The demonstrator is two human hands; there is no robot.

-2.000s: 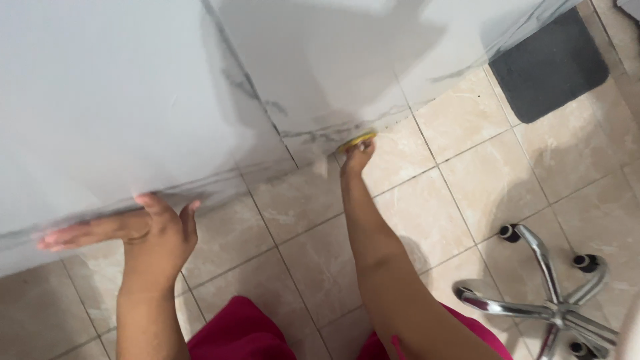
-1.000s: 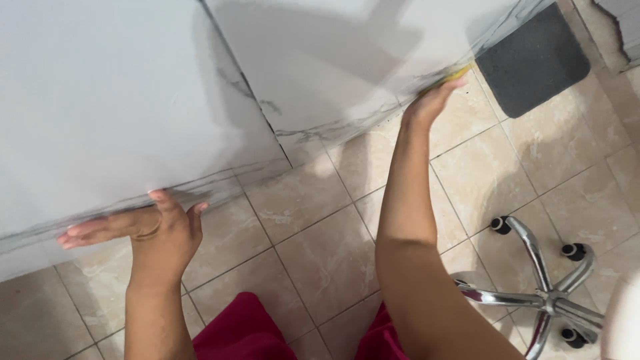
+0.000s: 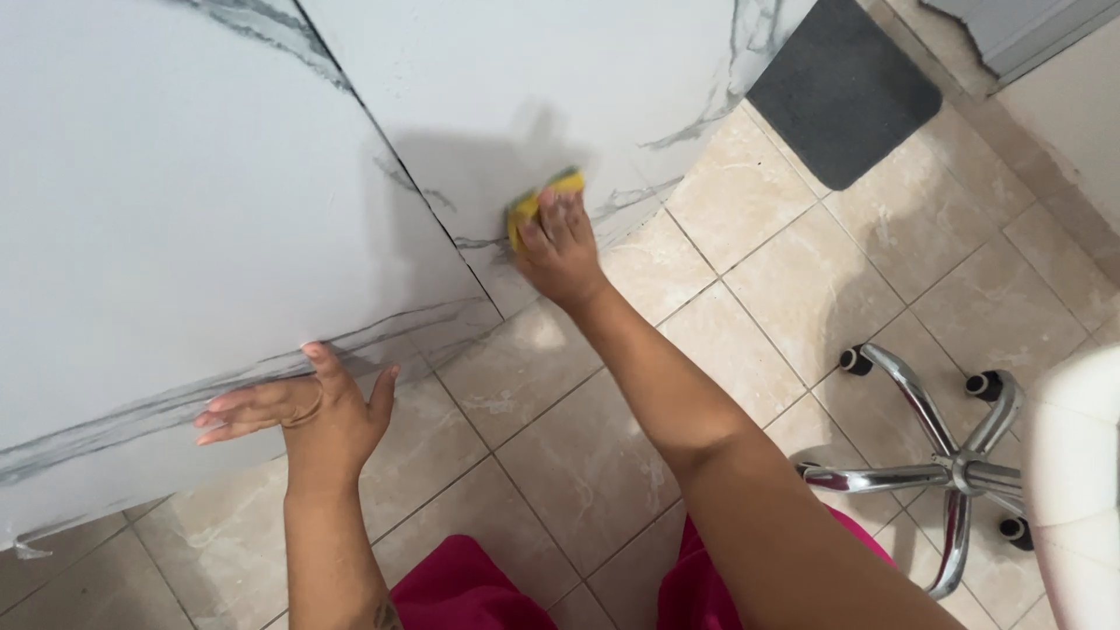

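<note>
A yellow sponge with a green scouring side [image 3: 544,203] is pressed by my right hand [image 3: 562,249] against a white marble-patterned panel [image 3: 612,87], to the right of a dark seam. Holding no object, my left hand [image 3: 324,407] has its fingers spread at the gray-veined lower part of the left panel [image 3: 175,227]. Whether its fingertips press on the surface I cannot tell.
Beige floor tiles [image 3: 560,464] lie below the panels. A dark gray mat [image 3: 849,96] is at the upper right. A chrome chair base with casters [image 3: 962,472] and a white padded seat [image 3: 1076,490] stand at the right.
My right hand has moved with the sponge from the right part of the panel's lower edge back left and up onto its face, nearer the seam. My left hand stays near the lower veined band.
</note>
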